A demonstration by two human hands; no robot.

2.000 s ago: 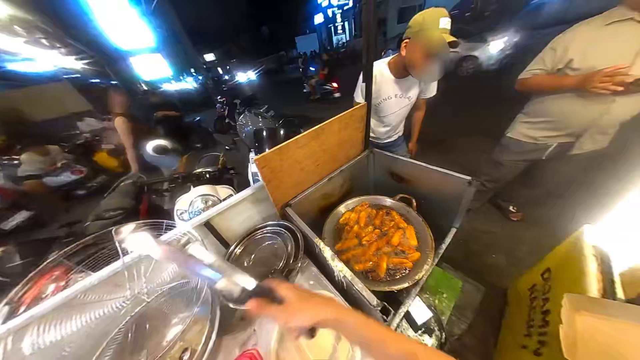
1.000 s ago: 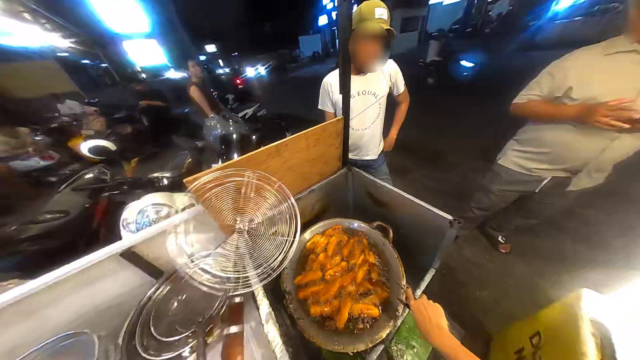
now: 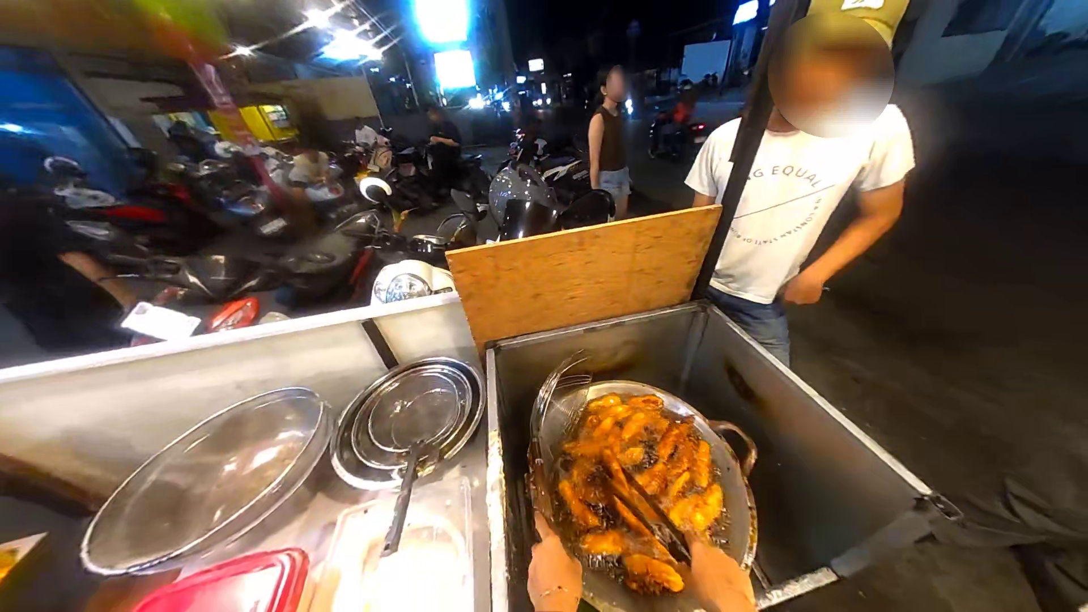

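Observation:
A round metal wok (image 3: 752, 527) holds several golden-brown fried pieces (image 3: 633, 442) in dark bubbling oil. At its near left side, my left hand (image 3: 554, 571) is closed on a wire strainer (image 3: 557, 408), which stands steeply tilted, nearly edge-on, along the wok's left inner side. My right hand (image 3: 718, 576) is over the near right part of the wok and grips dark metal tongs (image 3: 650, 510), whose arms reach down among the fried pieces. Whether the tongs pinch a piece is not clear.
Metal walls (image 3: 807, 442) surround the wok, with a wooden board (image 3: 586, 272) behind. To the left lie a large round lid (image 3: 212, 484), stacked metal trays (image 3: 412, 416) with a dark-handled utensil (image 3: 402, 501), and a red plastic lid (image 3: 229, 586). A person (image 3: 790, 187) stands beyond the dark post.
The wire strainer has moved from above the wok's left side and the trays down into the wok's left side. My right hand has moved from the wok's right edge to its near part. The view has shifted.

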